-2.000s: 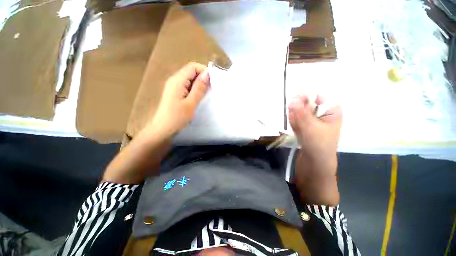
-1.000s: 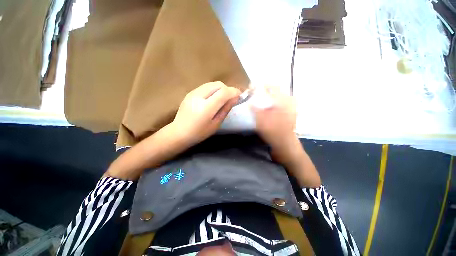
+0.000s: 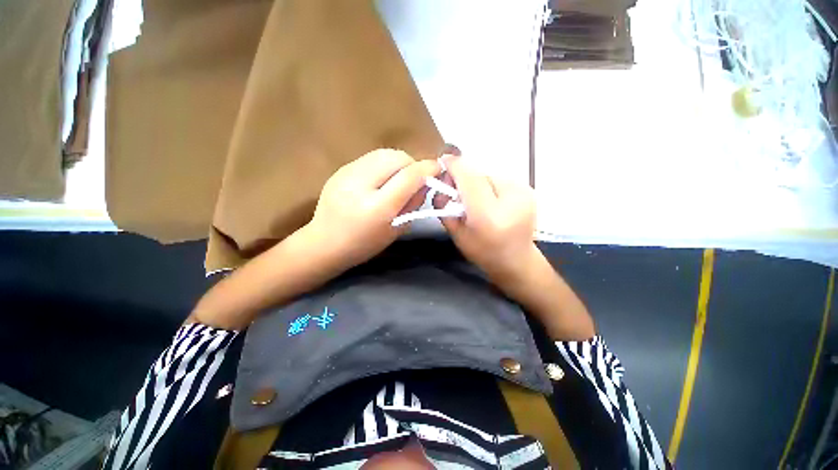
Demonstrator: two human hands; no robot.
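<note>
A brown panel (image 3: pixel 322 101) lies folded over in front of me, its corner reaching my fingertips. Pale panel backs (image 3: pixel 469 69) show to its right. My left hand (image 3: pixel 372 197) pinches the panel at its corner. My right hand (image 3: pixel 496 216) meets it there, fingertips almost touching the left ones. A white strip (image 3: pixel 427 217) loops between and below the fingers, held in my right fingers. The exact grip at the corner is partly hidden by the fingers.
More brown panels (image 3: pixel 175 119) lie to the left, with another stack (image 3: pixel 29 101) at the far left. Small brown stacked pieces (image 3: pixel 588 37) lie beyond at right. A loose strip pile (image 3: pixel 767 83) with a yellowish disc (image 3: pixel 745 102) is at far right. The table's front edge (image 3: pixel 643 240) runs near my waist.
My right hand has come left from the bare table to the panel corner, beside my left hand. The brown panel corner is drawn nearer to me. The white strip loop now shows clearly.
</note>
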